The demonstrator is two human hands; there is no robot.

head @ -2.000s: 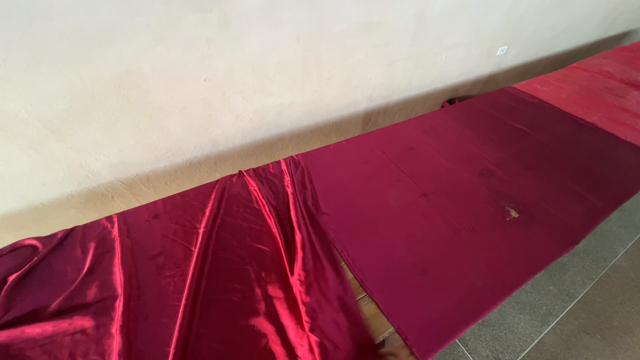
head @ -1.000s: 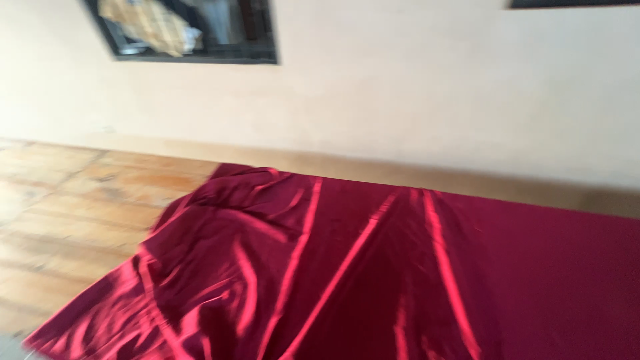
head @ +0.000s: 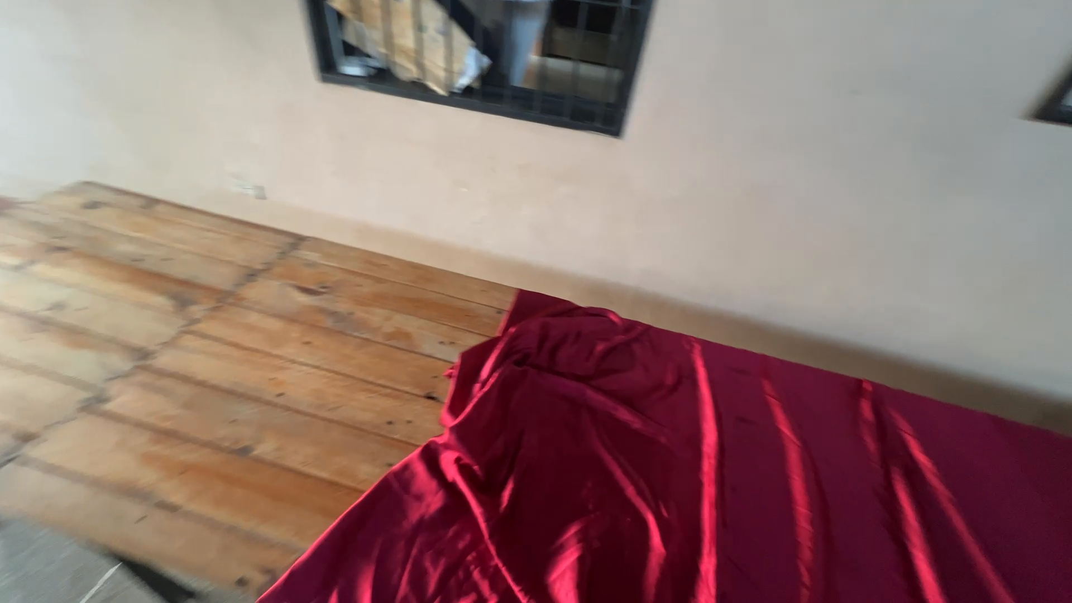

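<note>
Neither my left hand nor my right hand shows in the head view. A shiny dark red satin cloth (head: 603, 469) lies over the right part of a wooden plank table (head: 276, 385). Its left end is bunched and folded near the table's far edge, and several raised folds run across it. Toward the bottom the cloth's edge slants down to the left over the bare planks. Farther right the fabric lies flatter.
A pale wall (head: 754, 193) runs behind the table's far edge. In it is a dark-framed window (head: 469, 100) with bars, and part of another dark frame (head: 1057, 105) shows at the right. Grey floor (head: 50, 561) lies at the lower left.
The view has swung left along the table, bringing the bare planks and the window into sight. No plain change in the cloth itself.
</note>
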